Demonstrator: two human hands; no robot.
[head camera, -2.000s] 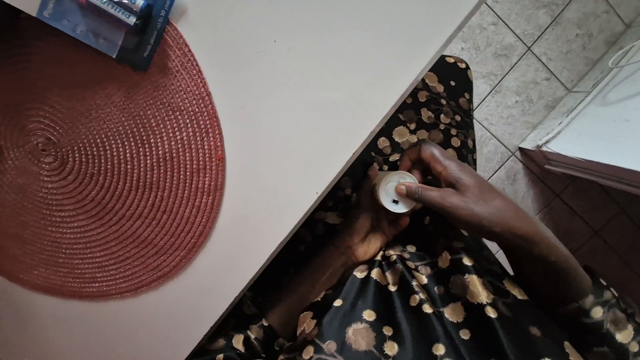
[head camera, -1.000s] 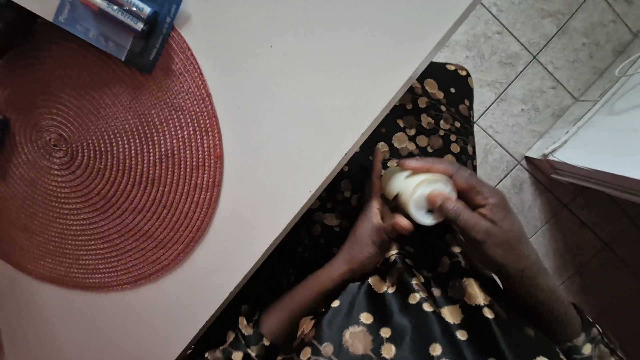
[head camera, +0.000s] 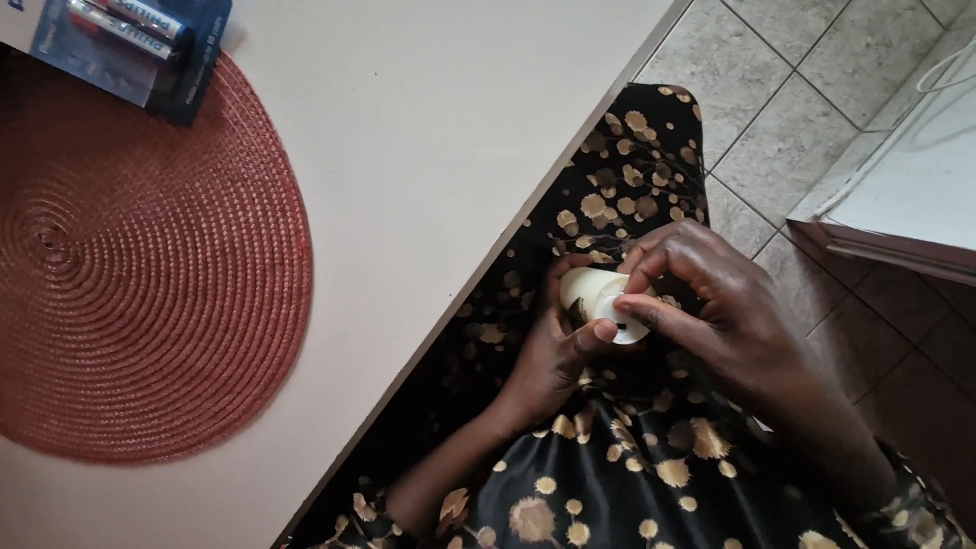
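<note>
Above my lap, my left hand (head camera: 550, 357) is wrapped around a small cream-coloured cylinder (head camera: 582, 290), which could be a battery candle. Its white round end (head camera: 627, 332), with a small dark mark or slot, faces up and toward the right. The thumb of my left hand rests at the rim of that end. My right hand (head camera: 705, 297) reaches in from the right, its thumb and fingertips on the edge of the white end. Whether the right fingers pinch a part of it is hard to see.
A red woven round placemat (head camera: 252, 305) lies on the white table (head camera: 427, 152). A blister pack of Philips batteries (head camera: 164, 57) overlaps its upper edge. The table's edge runs diagonally beside my lap. At the right a white piece of furniture (head camera: 907, 191) stands over the tiled floor (head camera: 755, 99).
The cylinder has turned; two seconds ago its white end faced up at the camera. My right hand's fingers now bend over the edge of that end, higher than one second ago.
</note>
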